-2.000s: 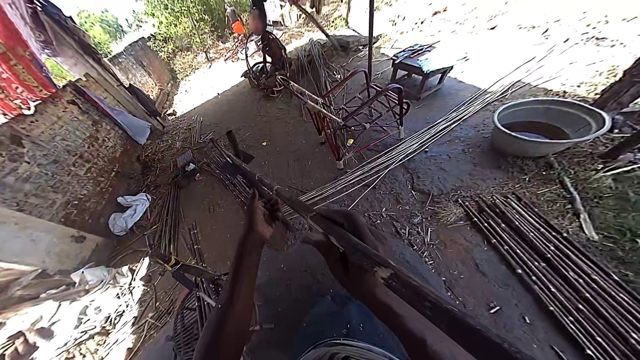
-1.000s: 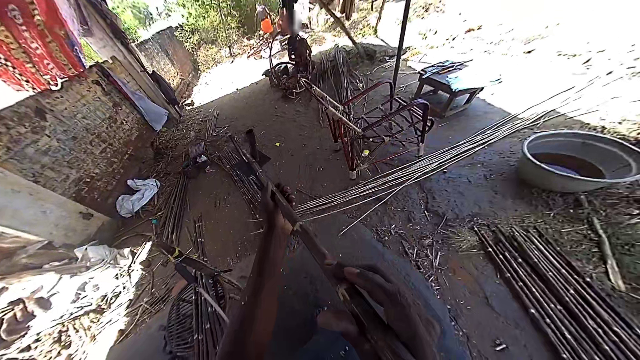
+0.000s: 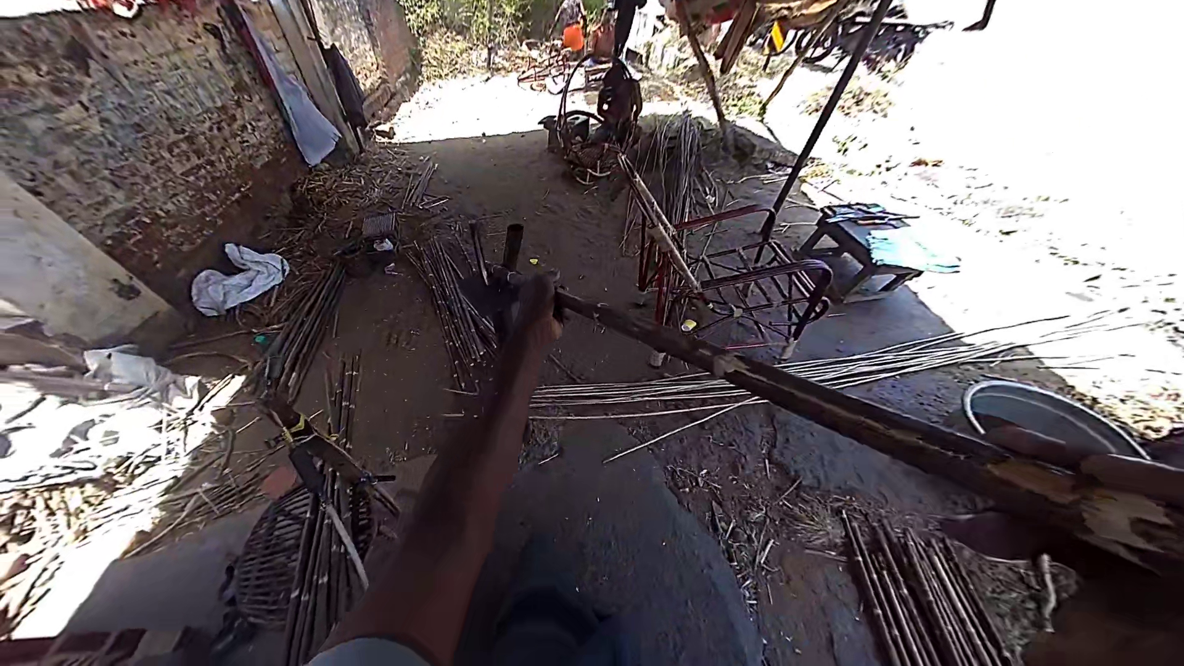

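Observation:
A long dark wooden pole [image 3: 823, 407] runs from the centre to the lower right edge, its surface rough and pale in patches. My left hand [image 3: 536, 305] is closed around its far end, beside a short dark upright piece [image 3: 513, 246]. At the right edge, my right hand [image 3: 1110, 462] grips the thick near part of the pole; the fingers lie over it and are partly cut off by the frame. Below the pole, thin peeled canes [image 3: 638, 395] lie across the ground. A reddish cane chair frame [image 3: 740, 277] stands behind it.
A basin [image 3: 1054, 407] is partly hidden at the right, with a cane bundle [image 3: 916, 592] below. A low table [image 3: 869, 245] and a slanting post [image 3: 828, 116] stand beyond. Left are more sticks [image 3: 453, 305], a white cloth [image 3: 239, 277] and a woven basket [image 3: 273, 555]. A person [image 3: 618, 92] sits far back.
My right hand has moved out to the right edge along with the near part of the pole. My left hand remains on the far part. The view has shifted.

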